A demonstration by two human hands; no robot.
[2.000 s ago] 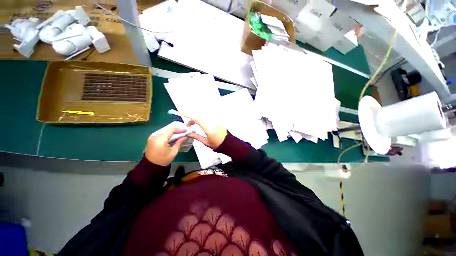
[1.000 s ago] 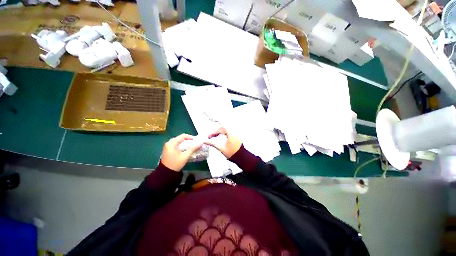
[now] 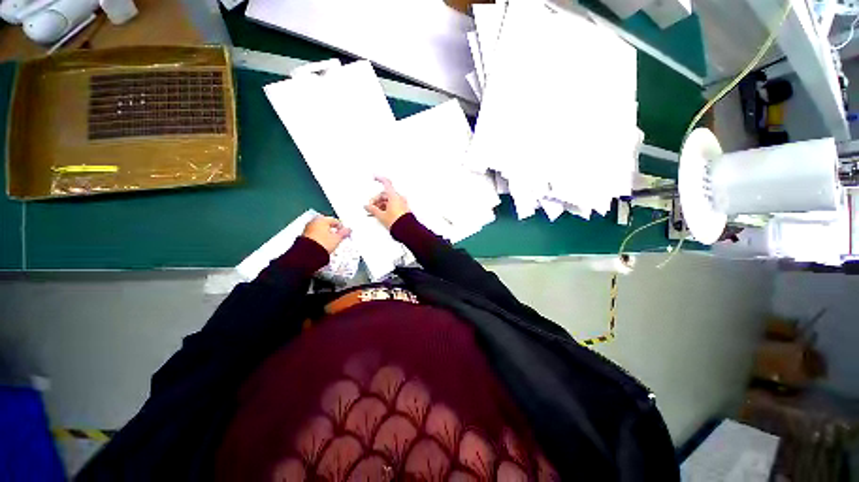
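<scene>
My left hand (image 3: 325, 232) is low at the bench edge, over the end of a narrow white sheet (image 3: 275, 245) reaching out to its left; whether the fingers grip it I cannot tell. A small printed white bundle (image 3: 342, 263) lies beside this hand, partly hidden by the sleeve. My right hand (image 3: 386, 204) is over the long left leaflet stack (image 3: 330, 122), fingers apart, index finger extended, nothing seen in it. The middle leaflet stack (image 3: 438, 160) touches that stack's right side. The larger right leaflet pile (image 3: 560, 113) is untidy with jagged edges.
A shallow carton tray (image 3: 141, 174) at left holds a dark gridded block (image 3: 158, 105) and a yellow stick (image 3: 85, 169). A white roll (image 3: 777, 177) with a round flange is at the right bench end, near a yellowish cable (image 3: 735, 85). White boards (image 3: 377, 33) lie behind the stacks.
My hands have parted; the small white paper pinched between them is no longer seen there. A narrow sheet now shows at my left hand. The view has shifted, with bench things higher in the picture.
</scene>
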